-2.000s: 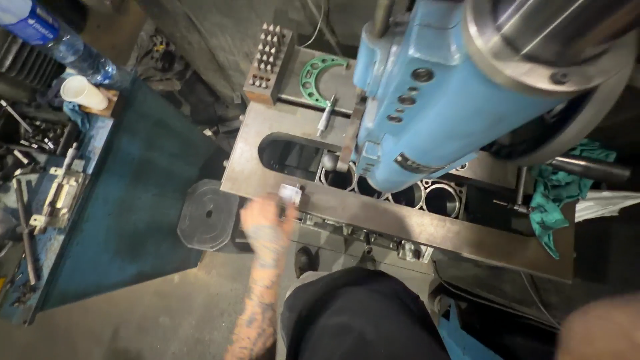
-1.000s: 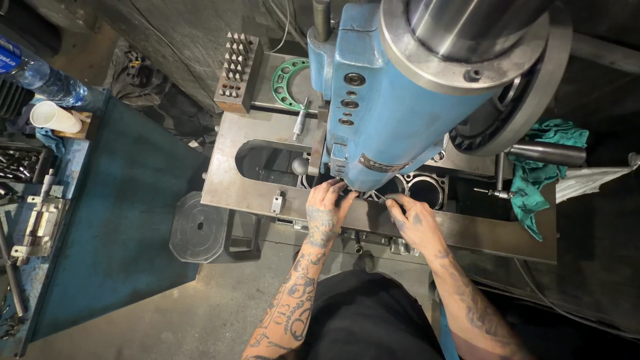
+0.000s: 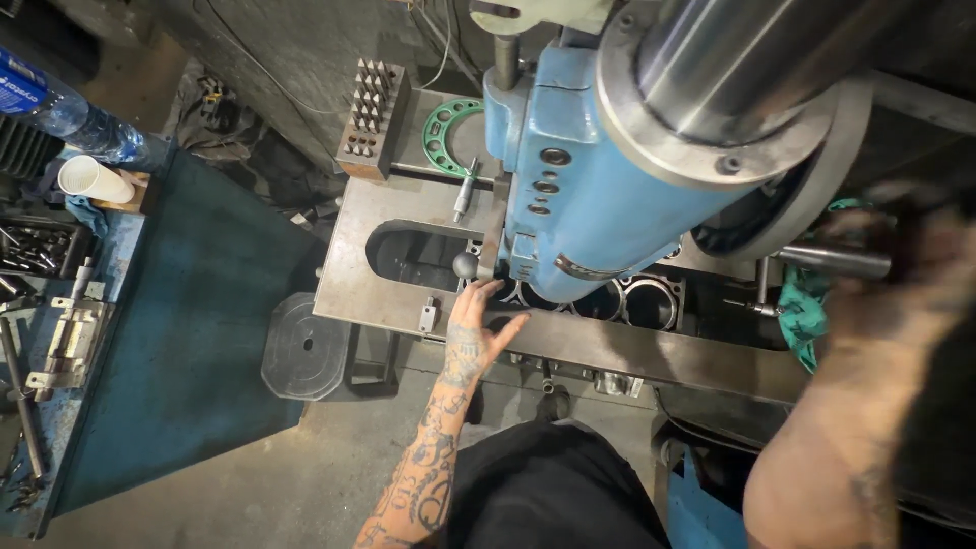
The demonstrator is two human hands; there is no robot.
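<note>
My left hand (image 3: 476, 324) rests on the front rail of the steel machine table (image 3: 595, 334), fingers apart, beside the ball end (image 3: 465, 265) of a lever. My right hand (image 3: 900, 244) is raised at the far right, badly blurred, near the metal handle (image 3: 839, 259) of the handwheel (image 3: 827, 175); whether it grips anything cannot be told. Between the hands stands the blue head of a boring machine (image 3: 587, 198) over an engine block (image 3: 648, 301) with open cylinder bores. A small metal block with a pin (image 3: 429, 314) sits on the table's front left.
A green-framed micrometer (image 3: 450, 137) and a block of cutting bits (image 3: 374, 122) lie behind the table. A green cloth (image 3: 801, 316) hangs at the right. On the left are a blue bench (image 3: 183, 328) with tools, a paper cup (image 3: 91, 181), a water bottle (image 3: 84, 118) and a black stool (image 3: 309, 347).
One second ago both hands were at the block under the blue head. My right hand has since moved right, up to the handwheel handle. My left hand has stayed near the block.
</note>
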